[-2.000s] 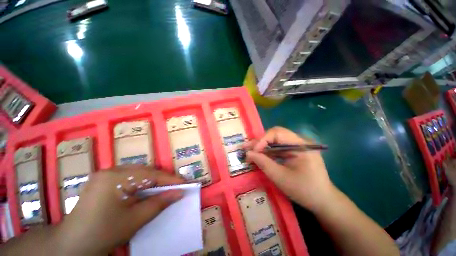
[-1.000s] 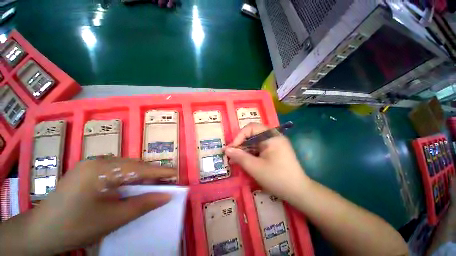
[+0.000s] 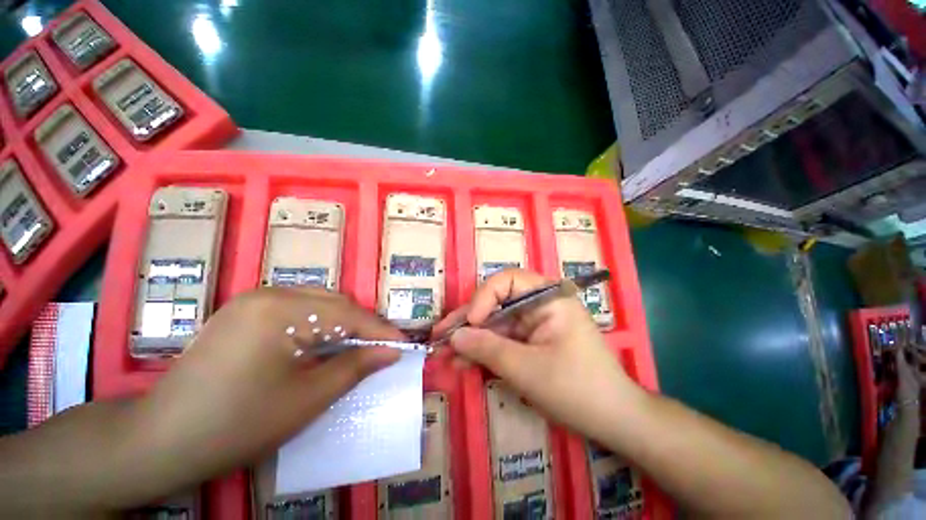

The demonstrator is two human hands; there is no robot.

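Note:
My left hand (image 3: 289, 350) holds a white label sheet (image 3: 355, 427) between thumb and fingers, over the middle of the red foam phone tray (image 3: 406, 171). Several tiny white dots stick to the back of its fingers. My right hand (image 3: 538, 340) holds thin dark tweezers (image 3: 533, 298); their tips are at the sheet's upper right corner. Whether a label is at the tips is too small to tell. Beige phone housings (image 3: 183, 239) lie in the tray pockets in two rows. My hands and the sheet partly cover several of them.
Another red tray with phones (image 3: 193, 127) stands at the upper left. A red-dotted white strip (image 3: 61, 355) lies left of the tray. A grey perforated machine housing (image 3: 701, 61) is at the upper right. At the far right are another person's arm (image 3: 899, 447) and a red tray.
The tweezers have moved from a phone in the upper row to the sheet's corner. The left hand and sheet have shifted right in view, and the sheet's dotted face now shows.

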